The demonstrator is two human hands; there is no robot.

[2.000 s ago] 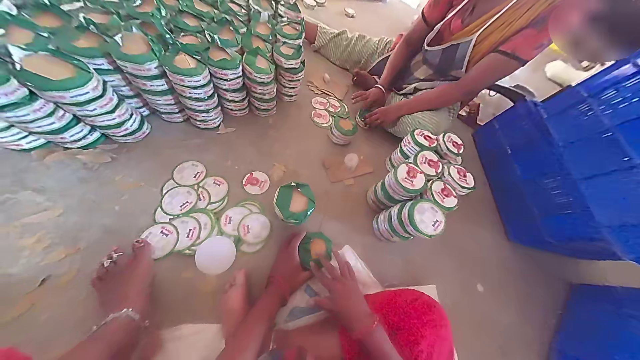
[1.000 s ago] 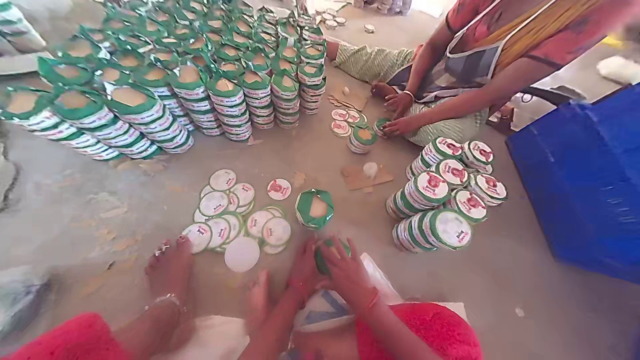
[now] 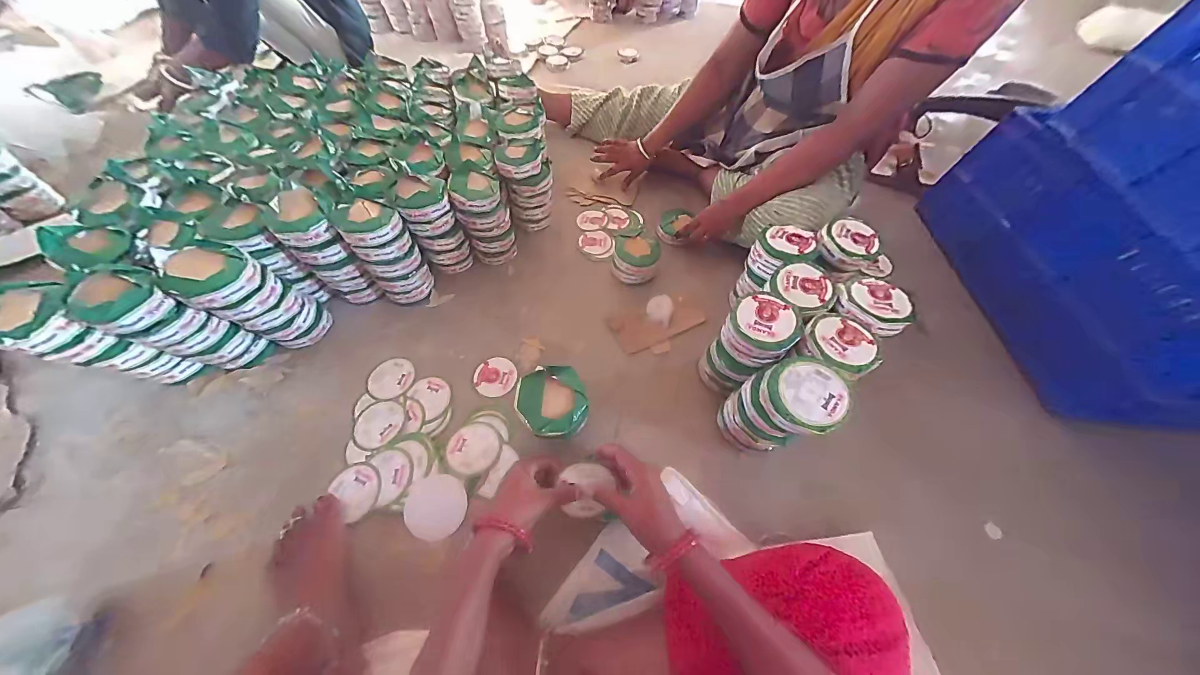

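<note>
My left hand point(image 3: 525, 489) and my right hand point(image 3: 639, 497) hold a round pack point(image 3: 588, 489) between them, its pale printed face up. Just beyond them a green-wrapped round pack point(image 3: 557, 401) lies on the floor with a brown patch on top. Beside it is a round label with a red print point(image 3: 494, 377). Many loose round printed labels point(image 3: 380, 427) lie in a spread heap to the left, with a plain white disc point(image 3: 435, 507) at its near edge.
Stacks of green-wrapped round packs point(image 3: 366, 217) fill the back left. Shorter stacks with printed tops point(image 3: 768, 321) stand at right, before blue plastic crates point(image 3: 1078, 253). A co-worker's hand point(image 3: 717, 220) touches a pack across the floor. A cardboard piece point(image 3: 656, 325) lies mid-floor.
The pack between my hands showed a green face with a brown patch two seconds ago; now a pale printed face shows. The co-worker's hands have moved apart.
</note>
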